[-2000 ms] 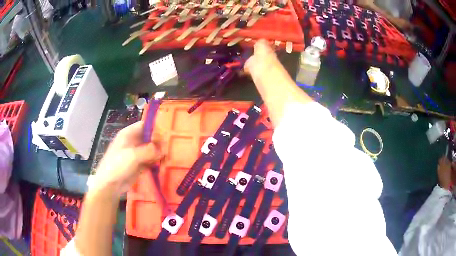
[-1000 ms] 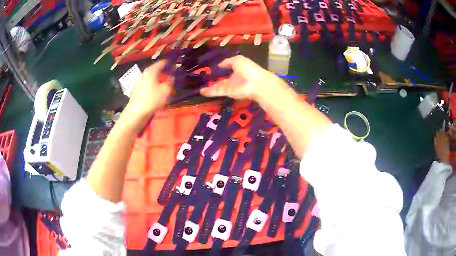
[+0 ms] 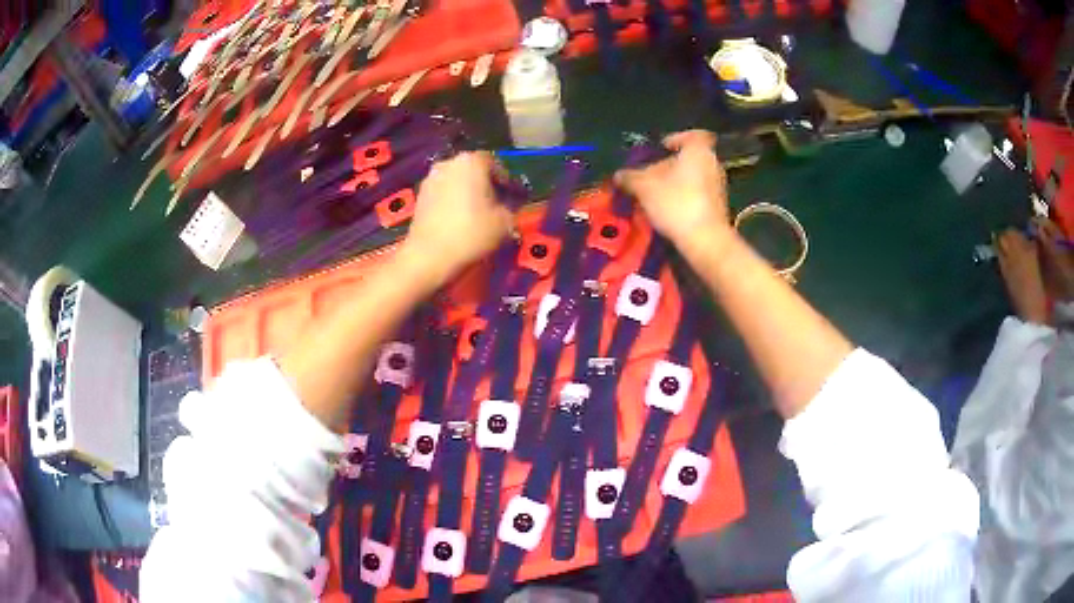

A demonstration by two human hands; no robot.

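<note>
The red-orange compartment tray (image 3: 253,324) lies in front of me, largely covered by slanting rows of watches. Most have pale pink cases (image 3: 498,424) on dark straps. Red-cased watches (image 3: 538,251) with purple straps lie near its far edge. My left hand (image 3: 459,214) is closed at the far edge, with a purple strap at its fingertips. My right hand (image 3: 681,194) is closed at the far right corner, fingertips pinching a dark strap. The fingers partly hide both straps. A loose purple-strap bundle with red cases (image 3: 396,209) lies behind the tray, left of my left hand.
A white tape dispenser (image 3: 88,377) stands left. A dotted white block (image 3: 212,230), a translucent bottle (image 3: 534,100) and a blue rod (image 3: 544,151) are behind the tray. A yellow ring (image 3: 771,239) lies right. Tan strips (image 3: 336,106) cover a far tray. Another person's hands (image 3: 1025,265) show at far right.
The view has swung right. Both hands have moved from the loose purple bundle to the tray's far edge and now stand farther apart. Red-cased watches now show near that edge.
</note>
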